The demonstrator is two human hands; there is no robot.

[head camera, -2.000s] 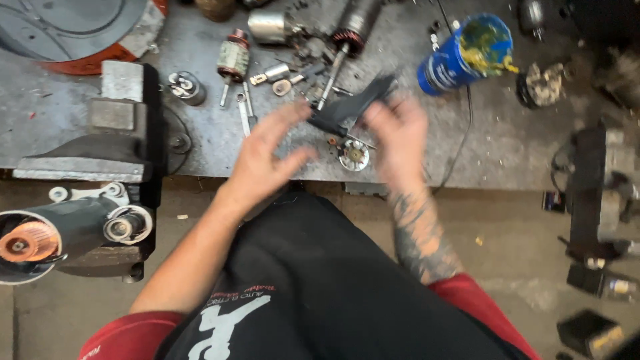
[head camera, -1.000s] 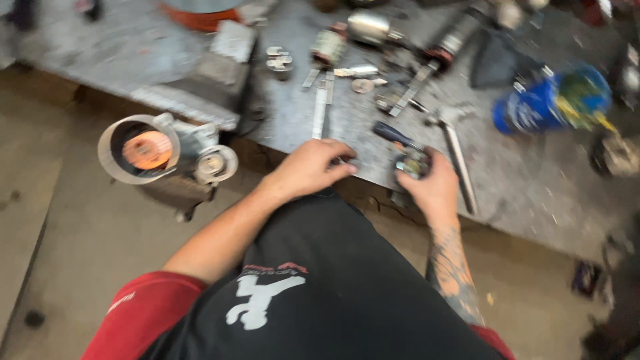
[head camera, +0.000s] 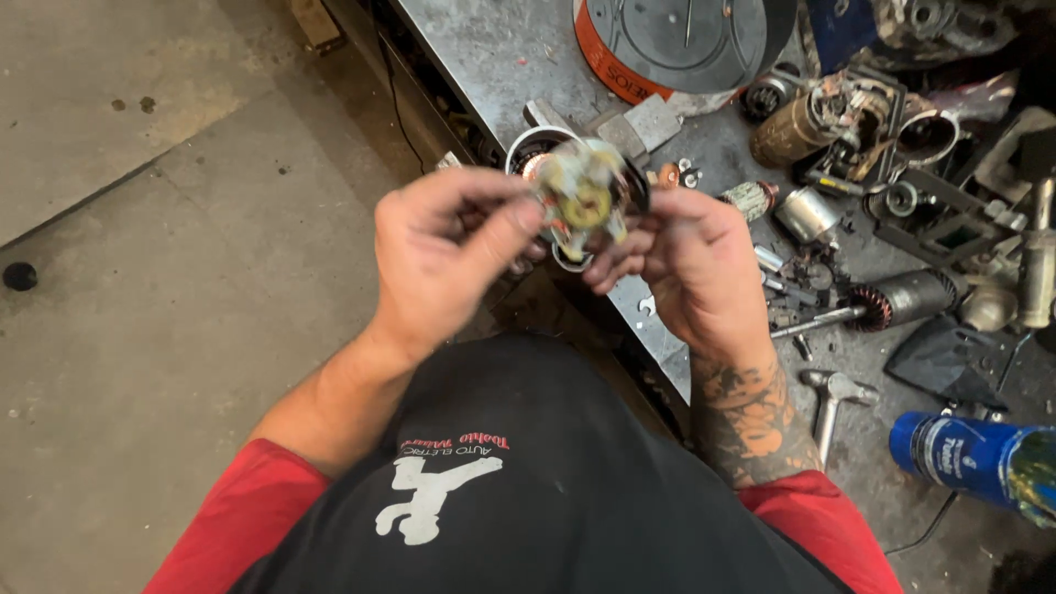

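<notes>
Between my two hands is a round brush holder plate (head camera: 584, 202), greasy and blurred by motion, with a yellowish ring at its centre. My left hand (head camera: 450, 247) pinches its left edge between thumb and fingers. On the opposite side, my right hand (head camera: 689, 256) grips it near a dark rounded part. Directly behind the plate, and partly hidden by it, is a cylindrical motor housing (head camera: 540, 142) with copper windings inside. The metal bench vise (head camera: 639, 132) shows just beyond. An open-end wrench end (head camera: 647, 305) lies beside my right hand.
An armature (head camera: 903, 301), a smaller armature (head camera: 751, 200), a T-handle tool (head camera: 837, 392), a black cloth (head camera: 945, 363) and a blue grease container (head camera: 965, 462) lie on the right of the bench. An orange-rimmed round tray (head camera: 619, 78) stands at the back, with dismantled motor parts to its right.
My hands, apart one second ago with the round part in my right hand, have come together on it in front of the motor housing. The view has swung left.
</notes>
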